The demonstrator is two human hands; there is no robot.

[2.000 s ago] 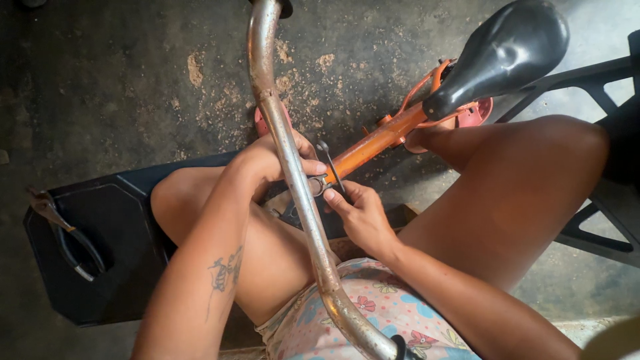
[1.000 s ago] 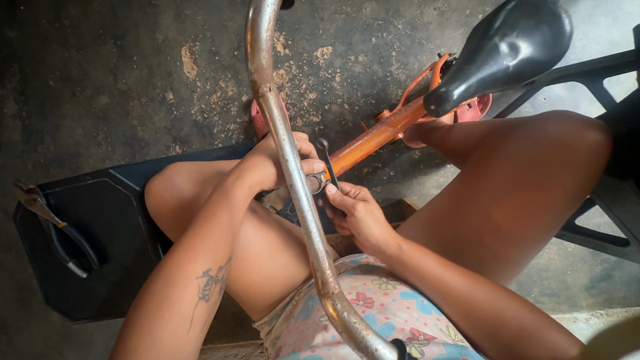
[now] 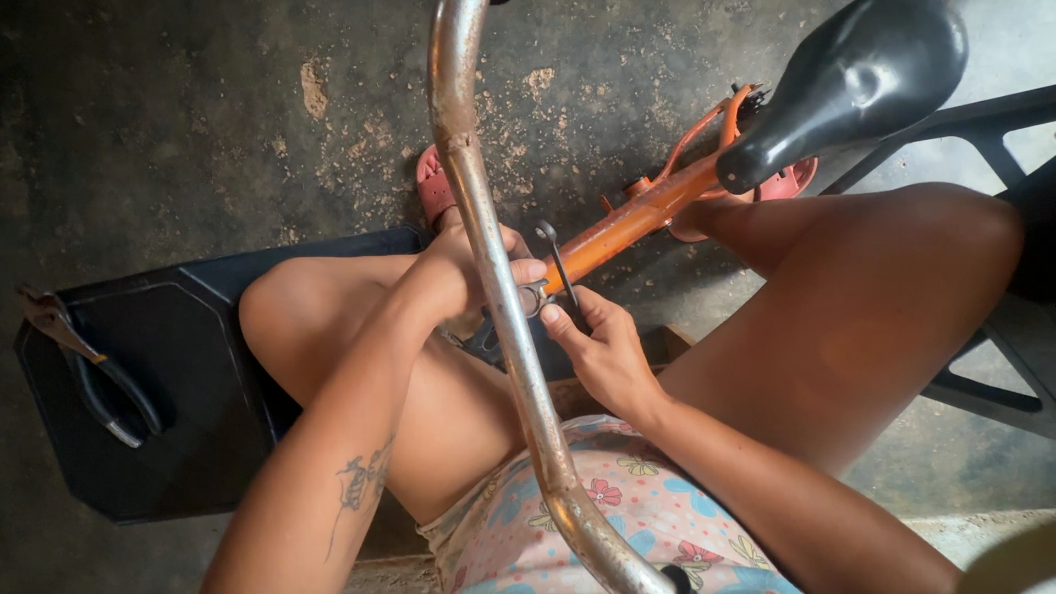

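Note:
A worn metal handlebar point(image 3: 495, 280) crosses the view in front of an orange bicycle frame point(image 3: 627, 227), which has a black saddle point(image 3: 858, 82). In my right hand point(image 3: 606, 351) is a dark wrench point(image 3: 563, 268), its ring end pointing up beside the frame tube. The thumb of that hand touches a metal clamp point(image 3: 535, 297) at the front end of the tube. My left hand point(image 3: 474, 272) is at the other side of the clamp, its thumb resting by it. The handlebar partly hides that hand, and what its fingers grip cannot be made out.
Slip-joint pliers point(image 3: 95, 363) with dark handles lie on a black plastic surface point(image 3: 190, 478) at the left. A black plastic piece with openings point(image 3: 982, 132) stands at the right. My legs flank the bicycle, with pink clogs point(image 3: 433, 186) on the stained concrete floor point(image 3: 206, 165).
The wrench's upper end has swung from leaning left over the clamp to a more upright position and now sits slightly right. My left hand stays by the clamp.

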